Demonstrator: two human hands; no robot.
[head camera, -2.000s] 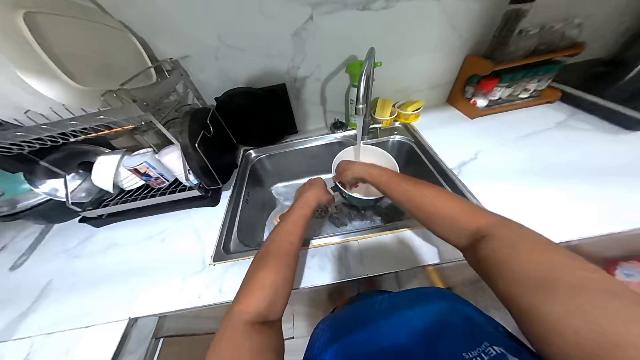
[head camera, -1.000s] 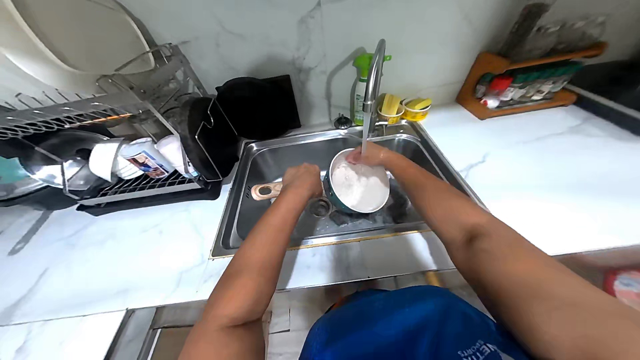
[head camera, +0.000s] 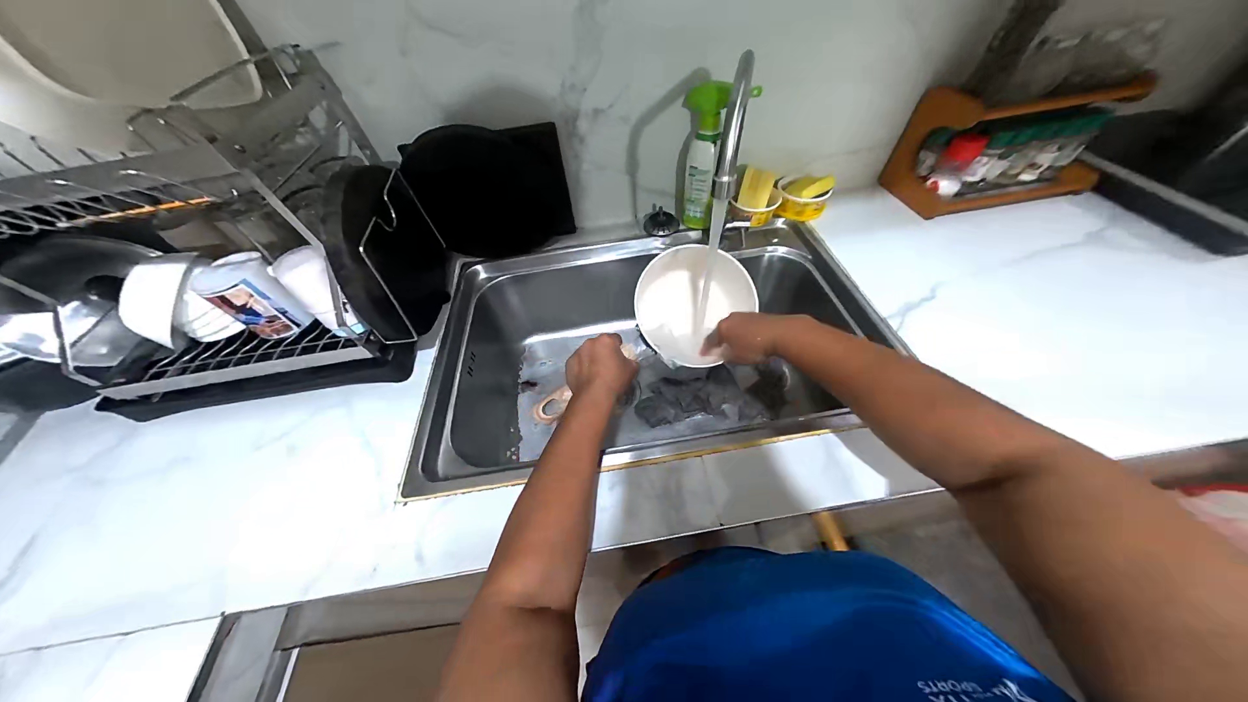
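My left hand (head camera: 599, 369) is closed on the handle of a pan (head camera: 551, 405) with a white inside, a light hanging end sticking out past the fist. The white round bowl of this pan (head camera: 673, 297) is tilted over the sink under the faucet (head camera: 736, 117), and water runs into it. My right hand (head camera: 746, 338) is at the pan's lower right rim, fingertips inside; whether it grips the rim I cannot tell. Below the pan, a dark grey wet cloth (head camera: 687, 398) and a dark scouring pad (head camera: 768, 387) lie on the bottom of the steel sink (head camera: 468, 409).
A dish rack (head camera: 253, 366) with bowls, mugs and pans stands to the left. Behind the sink are a black pan (head camera: 483, 190), a green-topped spray bottle (head camera: 700, 161), a sink strainer (head camera: 660, 221) and sponges in yellow tubs (head camera: 804, 200). A wooden spice rack (head camera: 921, 156) stands at the right.
The white pan has tilted and moved about beneath the faucet, and my right hand has gone from its upper edge to its lower right rim. My left hand stays by the handle.
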